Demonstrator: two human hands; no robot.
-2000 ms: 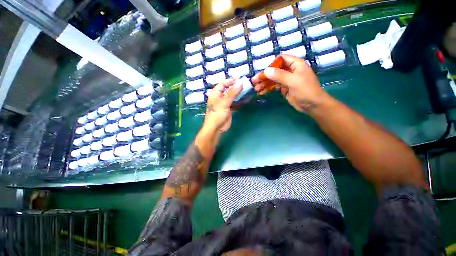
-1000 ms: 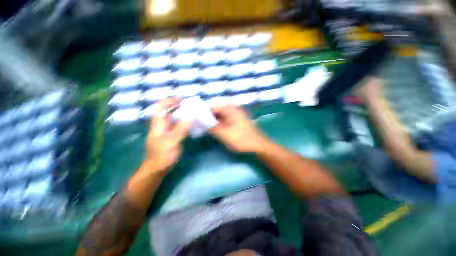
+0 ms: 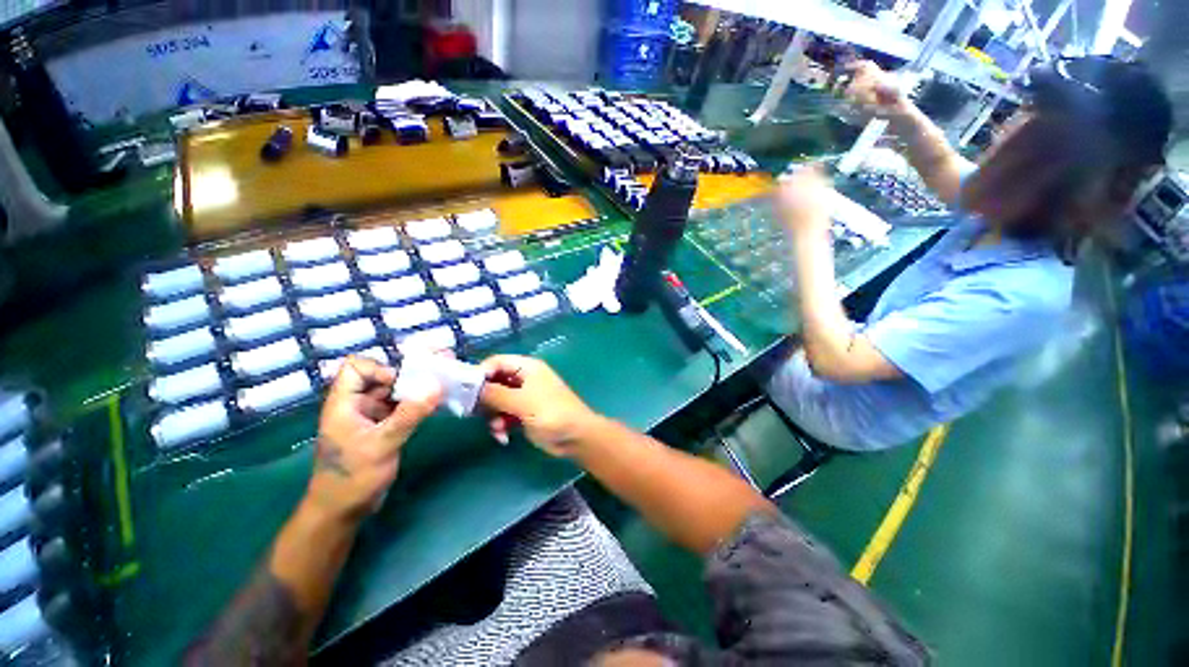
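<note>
A white piece (image 3: 440, 378) is held between my two hands above the bench; it looks like a housing with crumpled white cloth or tissue around it, but the edges are not clear. My left hand (image 3: 361, 433) grips its left end. My right hand (image 3: 532, 401) has its fingers on the right end. The fingers hide parts of the piece. White housings (image 3: 329, 305) lie in rows in a tray just beyond my hands. No orange tool shows.
Another tray of housings (image 3: 16, 515) is cut off at the left edge. A crumpled white cloth (image 3: 597, 282) lies beside the black heat gun (image 3: 656, 232). A person in light blue (image 3: 941, 306) sits at right. Dark parts (image 3: 402, 120) lie on the orange-yellow surface behind.
The view has swung right and up, bringing the seated person into view. The orange piece seen in my right hand earlier no longer shows; both hands are now on a larger white piece.
</note>
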